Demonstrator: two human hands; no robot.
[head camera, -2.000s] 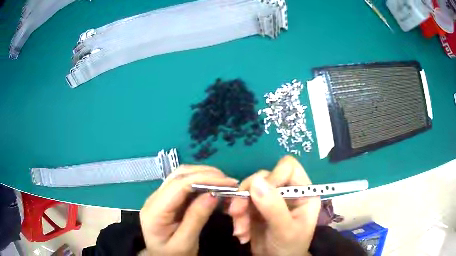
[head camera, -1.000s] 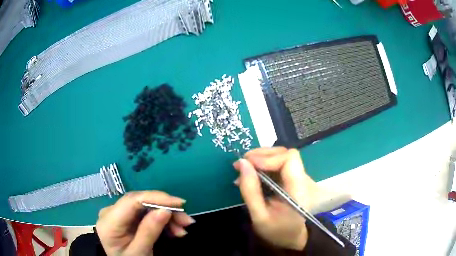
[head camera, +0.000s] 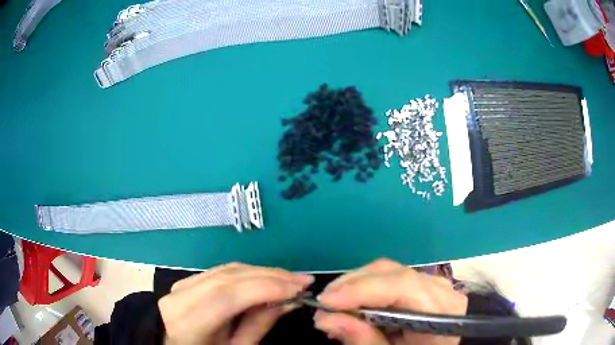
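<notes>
My left hand (head camera: 229, 303) is at the bottom centre, past the bench edge. Its fingers pinch a thin metal part, mostly hidden, likely the band's end connector. My right hand (head camera: 391, 300) is close beside it and holds dark-looking tweezers (head camera: 472, 325). The tweezers' wide end points right and their tip meets the part between both hands. A pile of black inserts (head camera: 327, 135) lies on the green top. A pile of small silver pieces (head camera: 417, 145) lies to its right. A short stack of mesh bands (head camera: 148, 212) lies near the front edge at left, connectors facing right.
A dark-framed ribbed tray (head camera: 536, 141) with white end strips lies at right. A thicker band stack (head camera: 249, 25) lies at the back. A thin yellowish stick (head camera: 537, 21) and a whitish container (head camera: 572, 20) are at the back right. A red stool (head camera: 57, 273) stands below the bench edge at left.
My right hand has come back from the silver pieces to my left hand, and the tweezers have swung to point left at the held part. The camera view has shifted.
</notes>
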